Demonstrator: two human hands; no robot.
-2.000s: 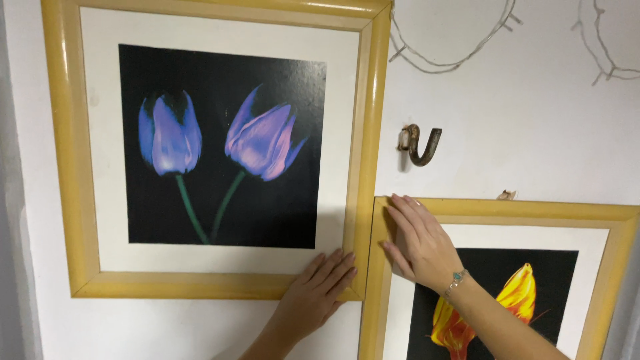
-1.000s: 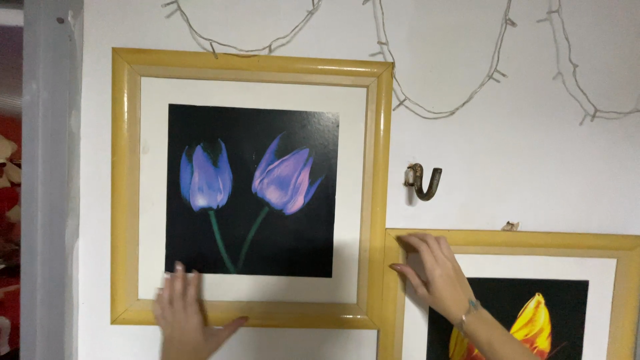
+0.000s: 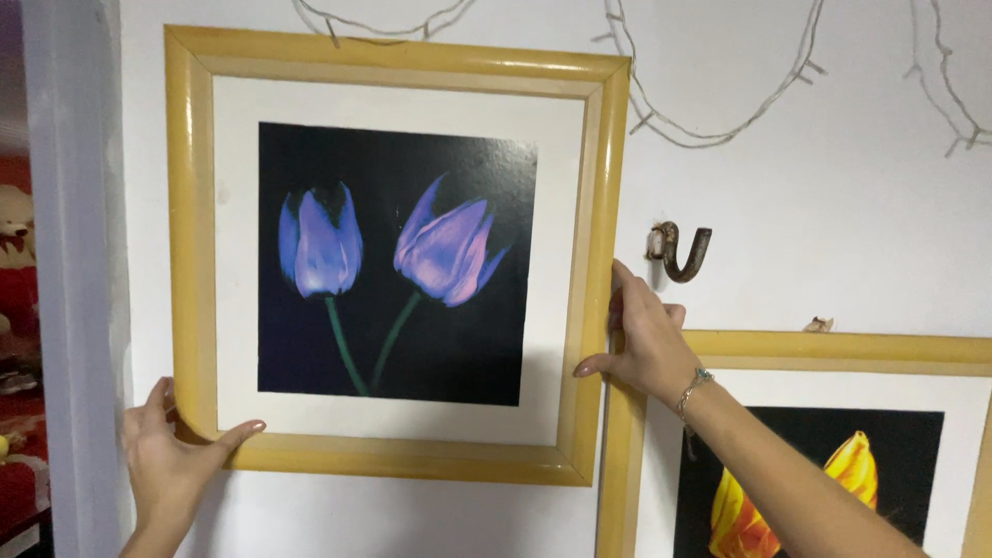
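A square picture frame in yellow wood (image 3: 387,463), holding a print of two purple tulips on black (image 3: 457,341), is against the white wall, slightly tilted. My left hand (image 3: 167,457) grips its lower left corner, thumb over the bottom rail and fingers around the left side. At the frame's right edge, my right hand (image 3: 643,333) has its thumb on the front of the rail and its fingers along the outer side. That hand, with a chain bracelet (image 3: 692,394) at the wrist, overlaps the top left corner of a second yellow frame (image 3: 852,345) with a yellow-red tulip print (image 3: 814,434).
A rusty metal hook (image 3: 683,256) sticks out of the wall between the frames. String lights (image 3: 721,139) hang in loops above. A small chipped spot (image 3: 818,324) shows over the second frame. At the left is a grey door jamb (image 3: 77,271) with red items beyond.
My left hand has moved left from the bottom rail to the lower left corner. My right hand has gone from the second frame's corner to the tulip frame's right edge. The tulip frame has become tilted.
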